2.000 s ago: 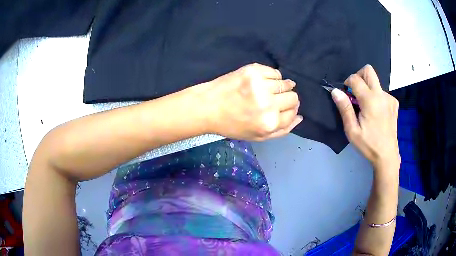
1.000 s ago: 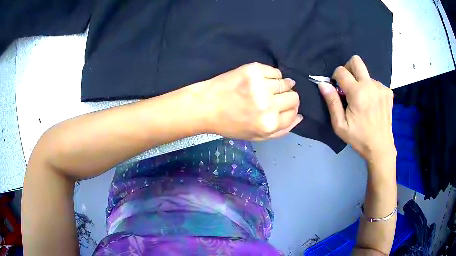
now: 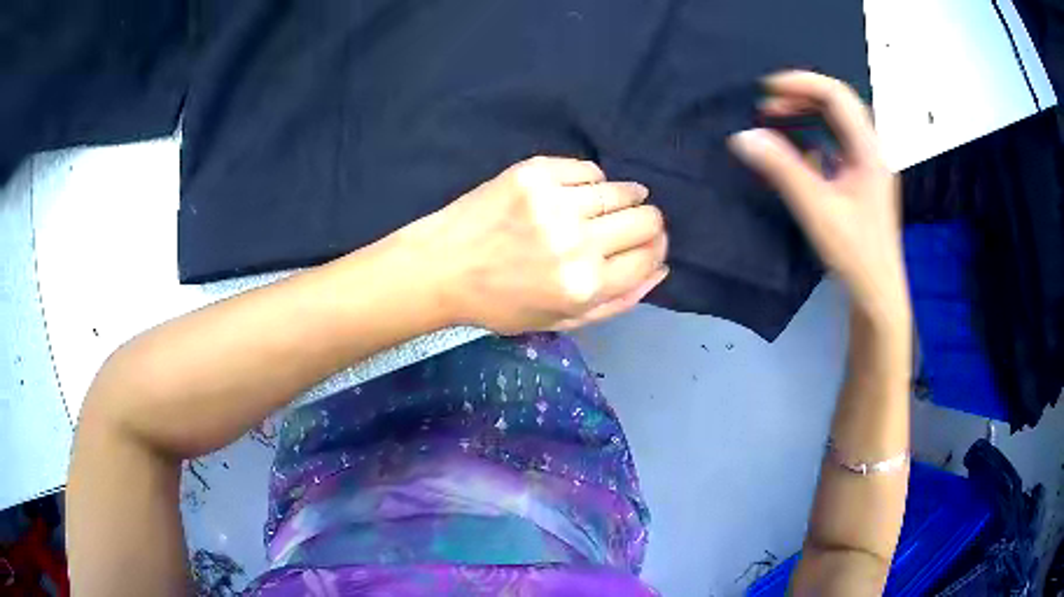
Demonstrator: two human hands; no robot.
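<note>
A large black garment [image 3: 385, 128] lies over the white table, and its lower right part hangs past the table's front edge. My left hand [image 3: 572, 247] is closed on the black garment near that edge and bunches the cloth. My right hand [image 3: 834, 163] is above the right part of the garment, blurred, with thumb and forefinger apart. Part of the thread snips [image 3: 826, 152] shows dimly in the right palm; the blades cannot be made out.
The white table [image 3: 99, 233] has a curved left side. More black cloth [image 3: 82, 70] lies at the upper left. Black garments [image 3: 998, 268] hang at the right beside a blue crate [image 3: 951, 315]. Another blue crate [image 3: 933, 531] stands on the grey floor, which has loose threads.
My right hand has risen and its fingers have spread; the snips' blades no longer show. My left hand and the cloth in it have shifted slightly left.
</note>
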